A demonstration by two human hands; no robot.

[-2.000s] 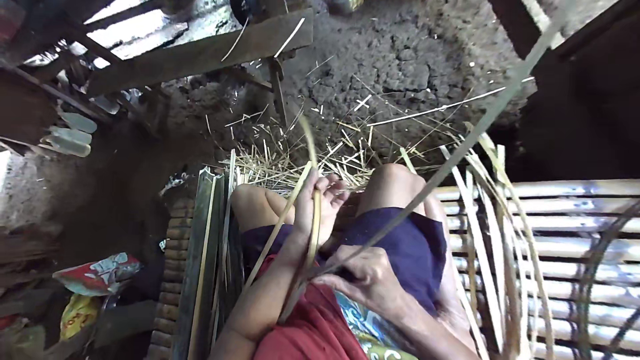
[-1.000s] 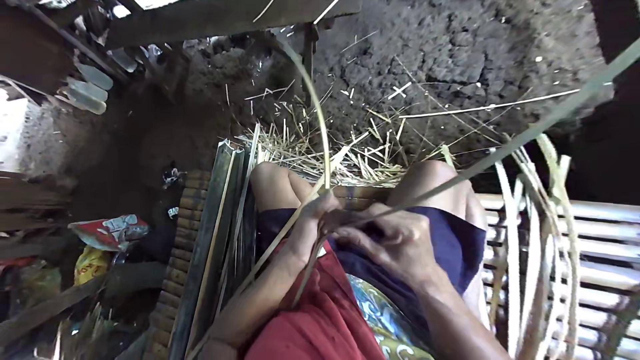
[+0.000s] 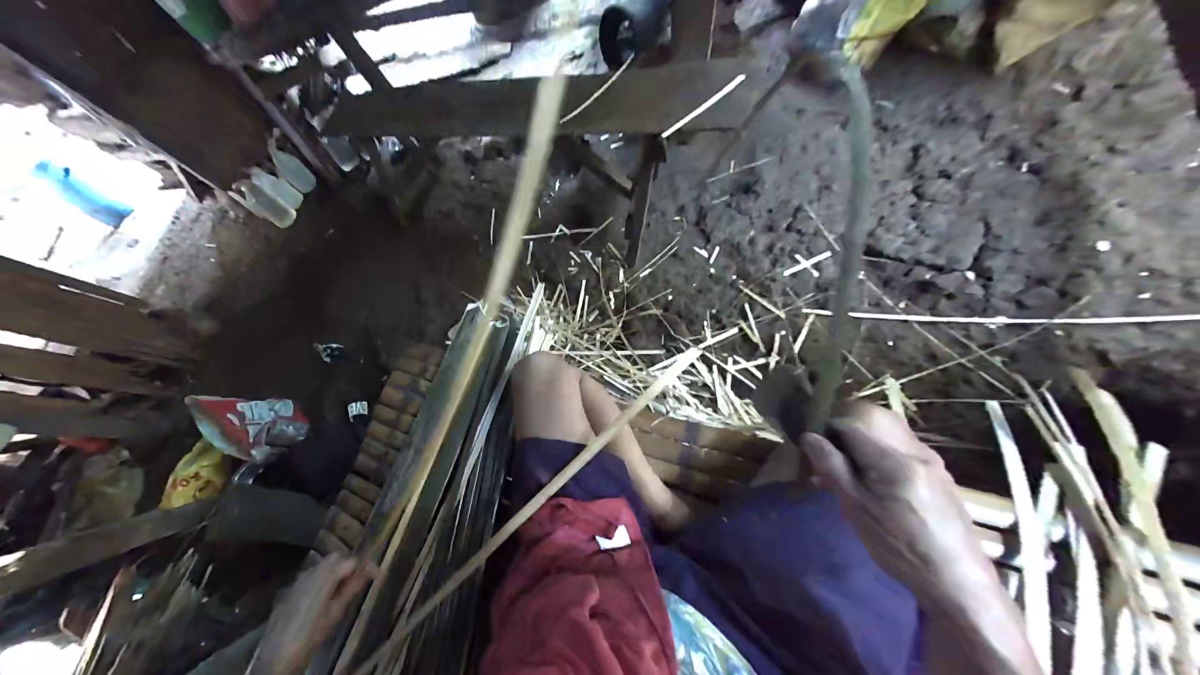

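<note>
My right hand (image 3: 886, 464), at the right of the lap, is closed on a long green split-bamboo strip (image 3: 855, 206) that rises blurred toward the top. A dark object, too blurred to name, shows at the same fist. My left hand (image 3: 323, 595) is low at the left, beside a bundle of long dark split-bamboo lengths (image 3: 441, 422). A pale strip (image 3: 516, 216) runs up from near this hand; whether the fingers hold it is unclear. Another pale strip (image 3: 562, 473) lies slanting across the red cloth (image 3: 581, 581) and my thigh.
Bamboo shavings (image 3: 694, 375) litter the dirt floor in front of the slatted bamboo seat (image 3: 384, 431). Several pale strips (image 3: 1078, 497) stand at the right. A wooden beam (image 3: 562, 105) crosses ahead. Plastic packets (image 3: 248, 427) and bottles (image 3: 277, 192) are at the left.
My hands, close together over the lap one second ago, are now far apart, the left down at the left and the right out to the right. The view has shifted.
</note>
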